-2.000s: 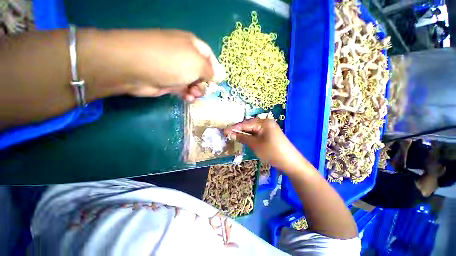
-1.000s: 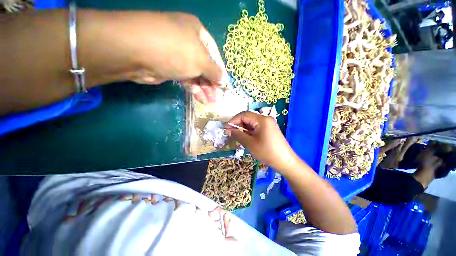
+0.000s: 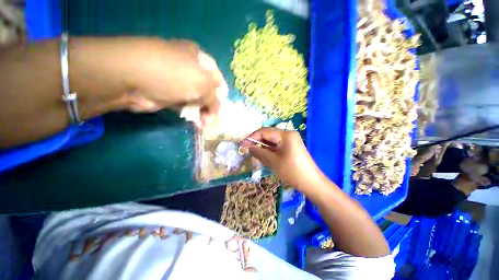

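My left hand reaches in from the left with a metal bangle on the wrist and white covering on its fingers. Its fingertips pinch a blurred pale piece over the pad's upper edge. My right hand pinches a thin pale stick at the pad's right side; a tiny ring seems to show at its fingertips. The brown pad bears a soft white lump. A heap of yellow-green rings lies on the dark-green bench above my right hand.
A long blue tray heaped with tan clawed limbs stands right of the rings. A bin of tan limbs sits below the bench edge. Blue crates and a person in black are at the lower right.
The pale piece now shows at my left fingertips, which have moved left. My right hand stays by the white lump with the stick. The view has shifted slightly.
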